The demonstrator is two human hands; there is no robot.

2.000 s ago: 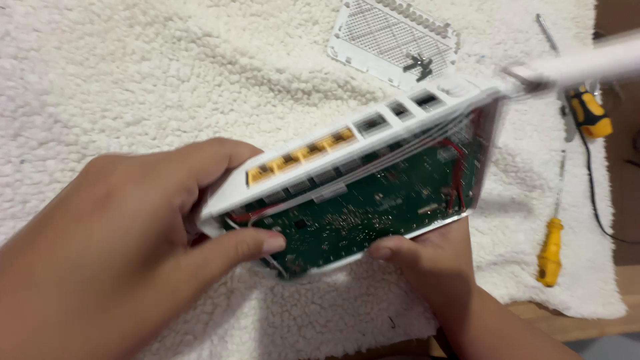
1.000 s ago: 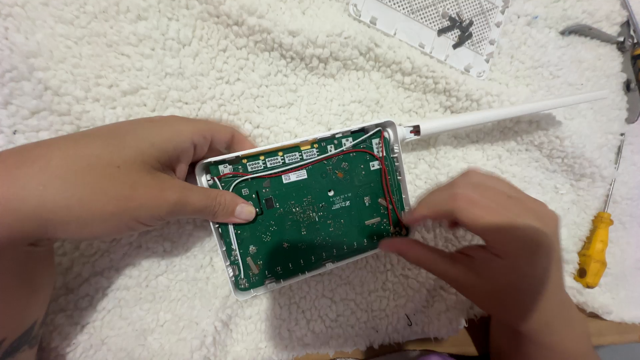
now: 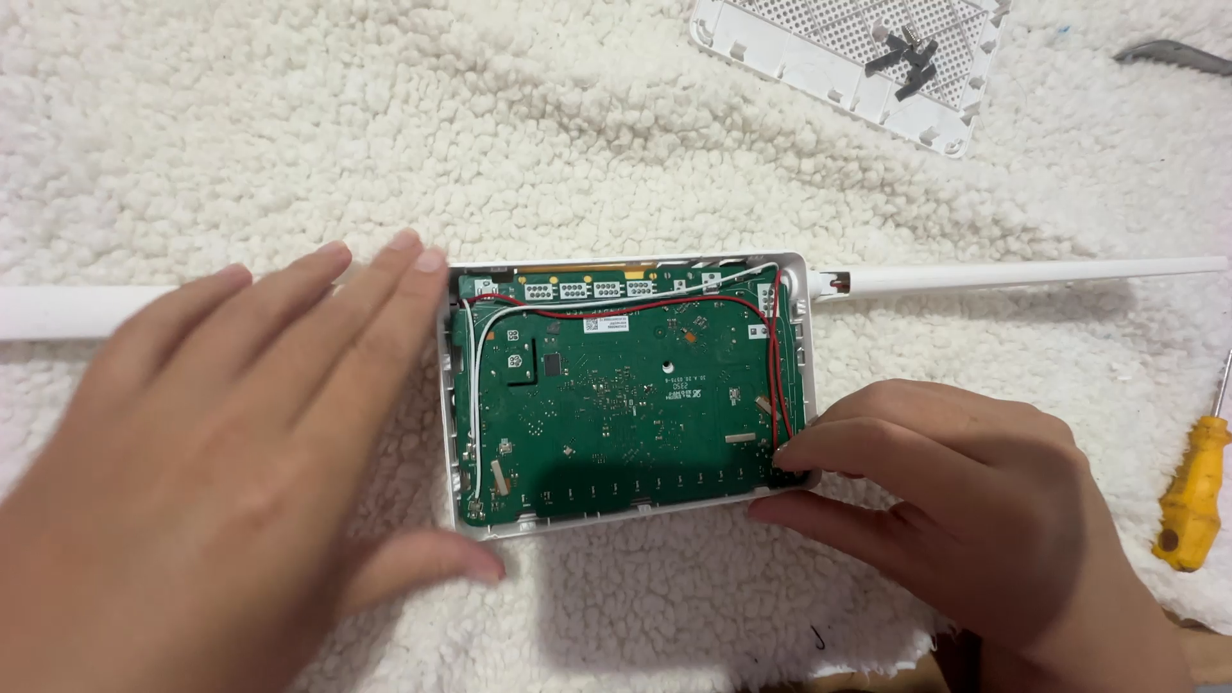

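An opened white router housing [image 3: 630,529] lies on white fleece, its green circuit board [image 3: 616,414] facing up. Red antenna wires [image 3: 774,375] and white antenna wires [image 3: 475,404] run along the board's top and sides. A white antenna [image 3: 1001,279] extends from the right side, and another [image 3: 67,313] reaches left, partly behind my left hand [image 3: 260,462]. That hand is spread flat, fingertips at the housing's upper left corner. My right hand [image 3: 924,491] pinches the lower right corner, index finger over the board's edge by the red wires, thumb at the outer edge.
A white perforated cover [image 3: 799,67] lies at the top right with small dark parts [image 3: 905,60] on it. At the right edge are a yellow-handled screwdriver [image 3: 1193,491] and the curved tip of a metal tool [image 3: 1174,53]. The fleece's edge and a brown surface show at the lower right.
The housing, tilted up in both hands two seconds ago, now lies flat. My left hand has moved off the board, where its thumb rested one second ago, to the left side.
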